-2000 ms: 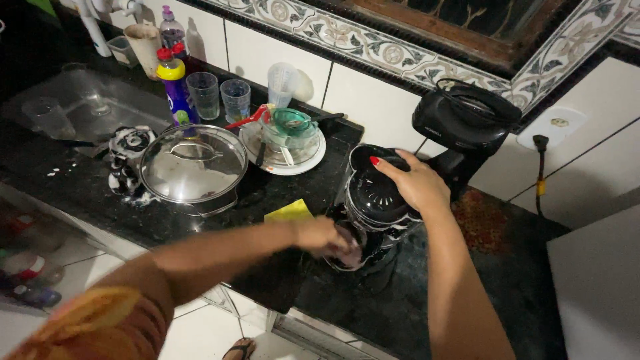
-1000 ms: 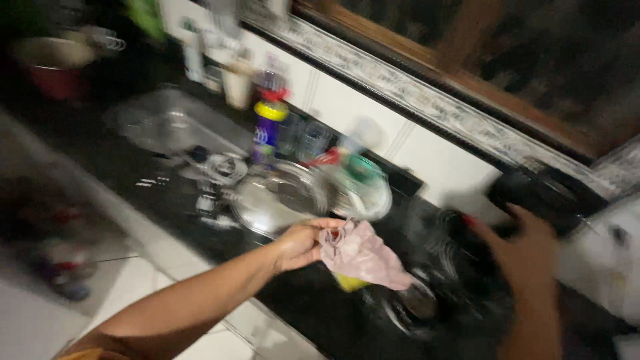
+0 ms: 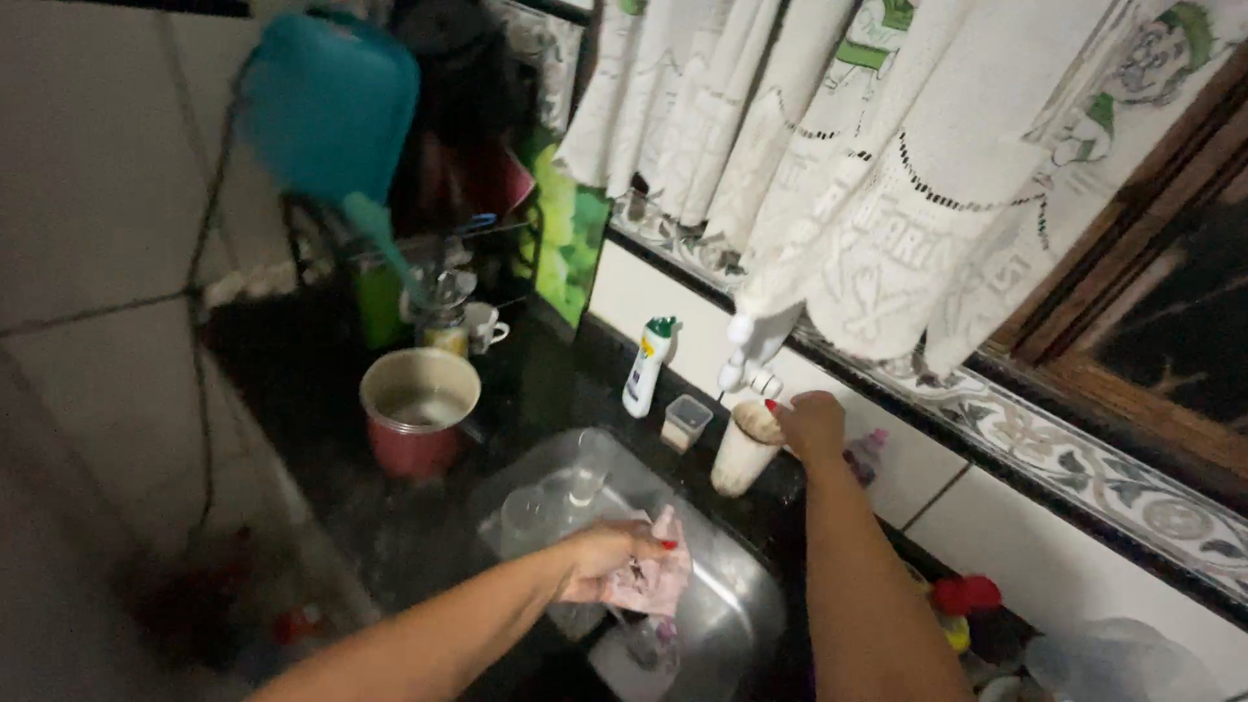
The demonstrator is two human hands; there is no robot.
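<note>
Over the stainless steel sink [image 3: 726,575], my left hand [image 3: 614,564] grips a crumpled pink cloth [image 3: 658,575]. My right hand [image 3: 814,426] is raised by the wall, at the rim of a tall stained cream cup [image 3: 746,453] and near the white tap [image 3: 749,372]. Whether its fingers touch the cup or the tap I cannot tell. Clear cups [image 3: 526,517] lie in the sink below my left hand. Beside the tall cup stand a small clear square container [image 3: 685,421] and a white bottle with a green cap [image 3: 647,370].
A red pot with a pale inside [image 3: 414,439] sits on the black counter left of the sink. Behind it are a white mug [image 3: 483,327] and a dish rack with a teal plastic item [image 3: 331,107]. A printed white curtain [image 3: 838,166] hangs above the tap. A red-capped bottle [image 3: 965,595] is at lower right.
The view has swung far left to the sink. My left hand has moved with the pink cloth from near the coffee maker to over the sink. My right hand has left the coffee maker for the tap area.
</note>
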